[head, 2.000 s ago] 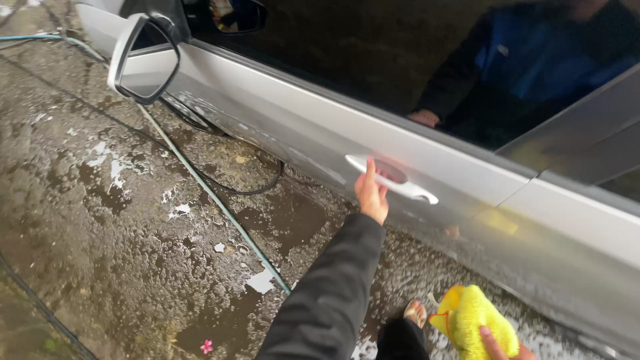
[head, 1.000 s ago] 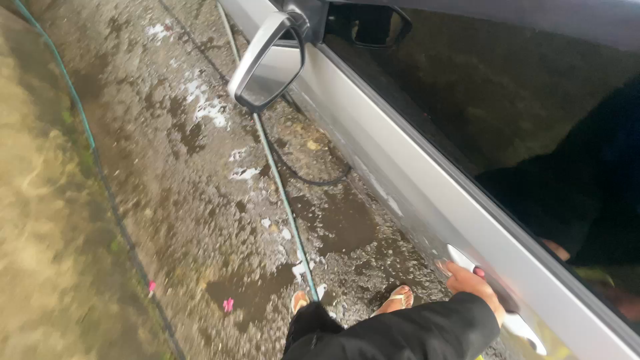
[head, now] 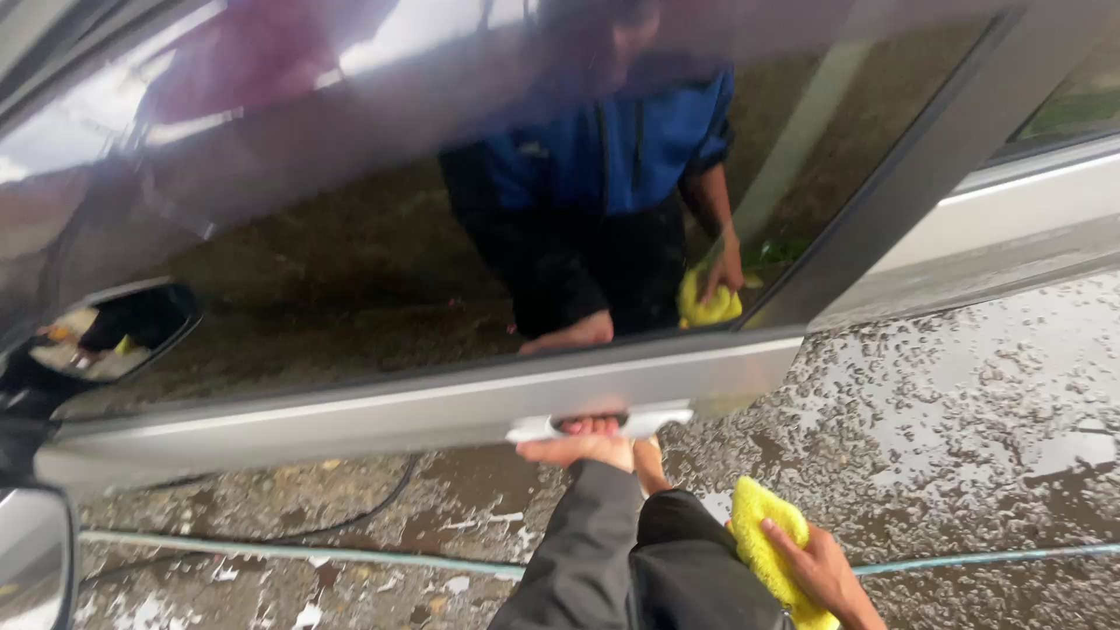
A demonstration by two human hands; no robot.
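Observation:
My left hand grips the silver outer door handle of a car, its fingertips curled into the recess behind it. The silver front door stands out from the car body, with a gap at its rear edge. At the lower right my right hand holds a yellow microfiber cloth, thumb on top, in front of my dark-clothed leg. The dark door window reflects a person in a blue and black jacket with a yellow cloth.
A side mirror juts out at the lower left. A light teal hose and a thinner black hose lie on the wet, rough ground. The silver car sill runs along the right. My foot is below the handle.
The door has swung outward, with my left hand still on its handle. The view has turned toward the window. My right hand and the yellow cloth are back in view.

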